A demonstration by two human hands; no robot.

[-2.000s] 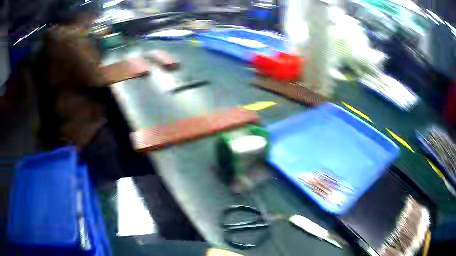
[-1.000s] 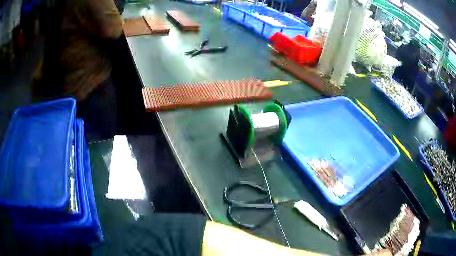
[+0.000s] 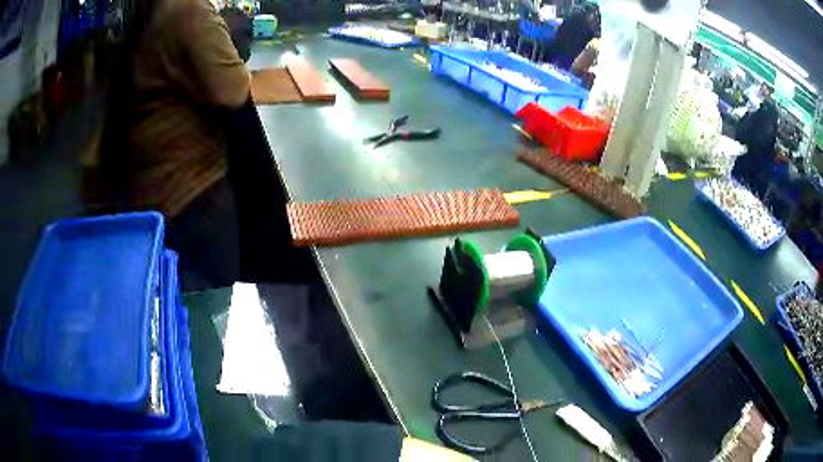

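Observation:
Neither of my hands is visible. A dark teal sleeve [image 3: 347, 442] shows at the bottom edge, with a pale yellow patch beside it, cut off; I cannot tell whether it is forearm or cardboard. Nearest in front, stacked leaded pieces [image 3: 749, 439] with brown middles and white ends lie in the black tray [image 3: 690, 406] at lower right. More pieces [image 3: 623, 361] lie loosely in the blue tray [image 3: 645, 280]. The solder wire spool [image 3: 510, 271] stands left of it, its strand trailing down across the black-handled scissors [image 3: 478, 412]. A white slim tool [image 3: 587, 429] lies beside them.
A perforated red-brown board [image 3: 402, 217] lies across the bench [image 3: 361, 298]. Pliers [image 3: 402, 133], a red bin [image 3: 577, 135] and a white post [image 3: 645, 108] are further off. Stacked blue bins [image 3: 86, 316] stand left. A person in brown [image 3: 180, 108] is at the bench's far left.
The view has steadied and shifted, so the bench things sit lower and further right. The forearm and fingertips seen a second ago reaching to the black tray no longer show there.

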